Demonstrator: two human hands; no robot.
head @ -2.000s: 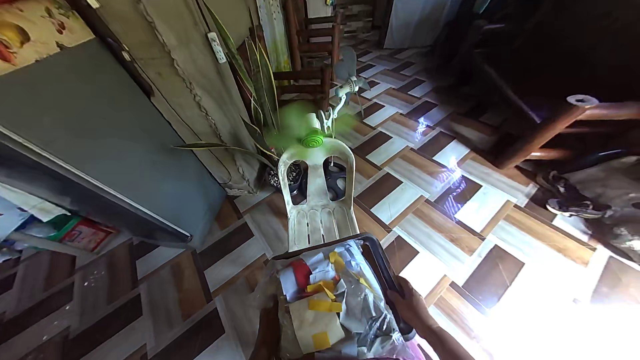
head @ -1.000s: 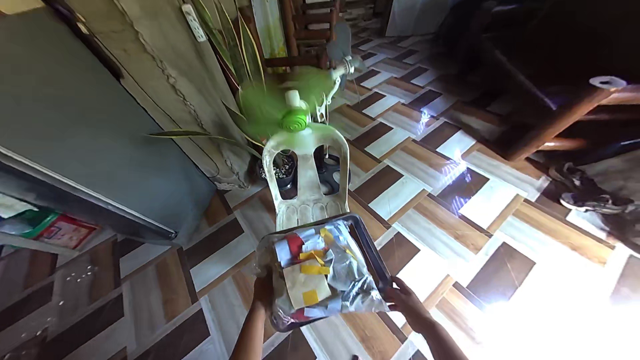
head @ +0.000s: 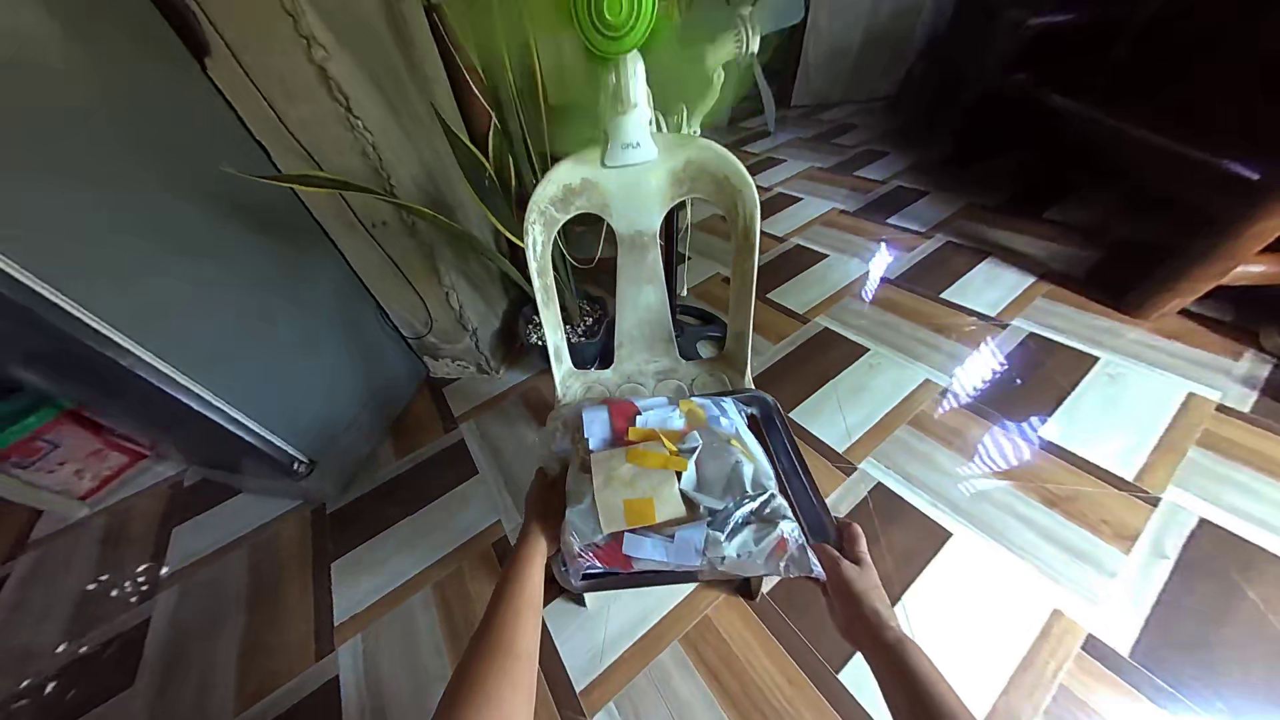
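Note:
A dark tray (head: pixel 800 470) lies over the seat of a white plastic chair (head: pixel 640 300). On the tray is a clear plastic bag (head: pixel 720 470) with paper scraps, yellow strips and red pieces in it. My left hand (head: pixel 545 510) holds the tray's left side, its fingers partly hidden by the bag. My right hand (head: pixel 850 575) grips the right front corner, thumb at the rim. Whether the tray rests fully on the seat cannot be told.
A small fan with a green hub (head: pixel 615 20) is at the chair's back. Behind stand a potted snake plant (head: pixel 575 325) and a wall post. A grey cabinet (head: pixel 200 220) is at left, a wooden furniture leg (head: pixel 1210 260) at right.
The view has come nearer to the chair. My left hand, mostly hidden two seconds ago, now shows at the tray's left side. The tray still overlaps the chair seat.

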